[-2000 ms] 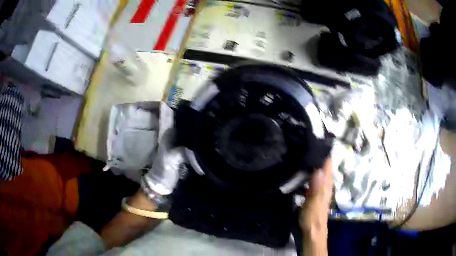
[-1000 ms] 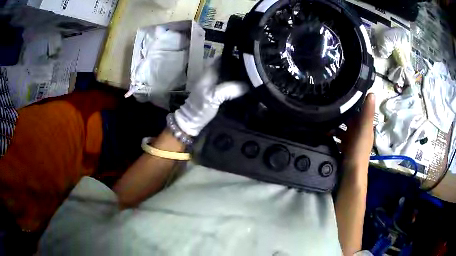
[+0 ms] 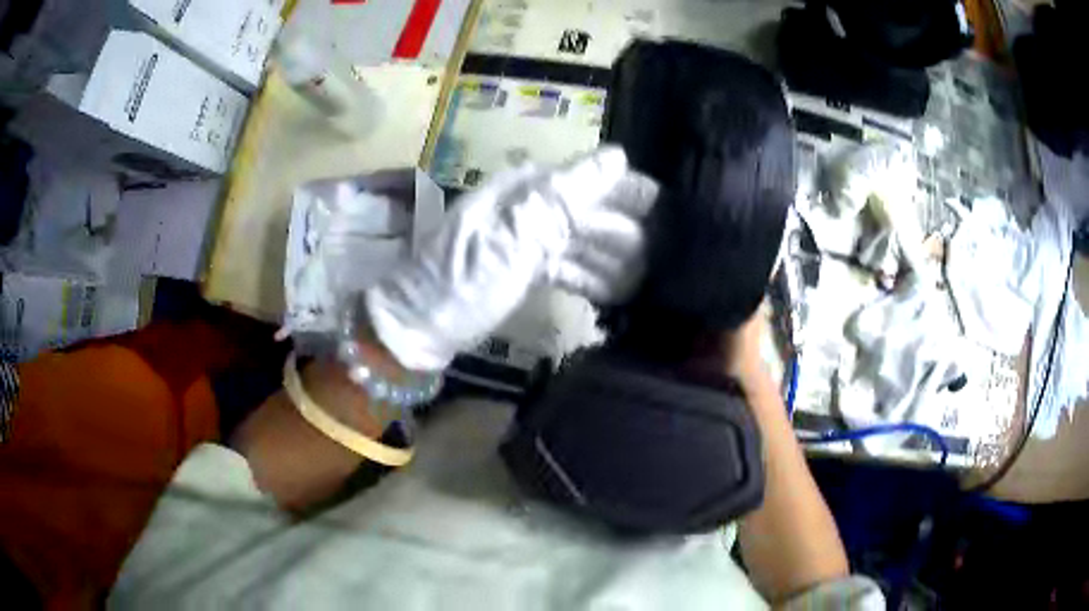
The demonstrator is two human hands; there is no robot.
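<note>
A black fan unit (image 3: 705, 191) is held in front of me, turned side-on. Its smooth drum side faces up, and the plain end of its black base (image 3: 639, 448) faces me, close to my apron. My left hand (image 3: 514, 251), in a white knit glove, lies with its fingers against the left side of the fan head. My bare right hand (image 3: 752, 346) is at the fan's lower right side, its fingers mostly hidden behind the fan. The front ring and the buttons are out of sight.
An open white carton of crumpled white cloths (image 3: 358, 239) stands left. White scraps (image 3: 896, 322) and a blue cord (image 3: 884, 430) lie right. Another black fan (image 3: 872, 48) is at the back right. White product cartons (image 3: 155, 102) are stacked far left. A translucent bottle (image 3: 328, 90) stands behind the carton.
The fan has turned from front and buttons showing to side and base end showing. My left hand has moved up from near the base onto the fan head's side.
</note>
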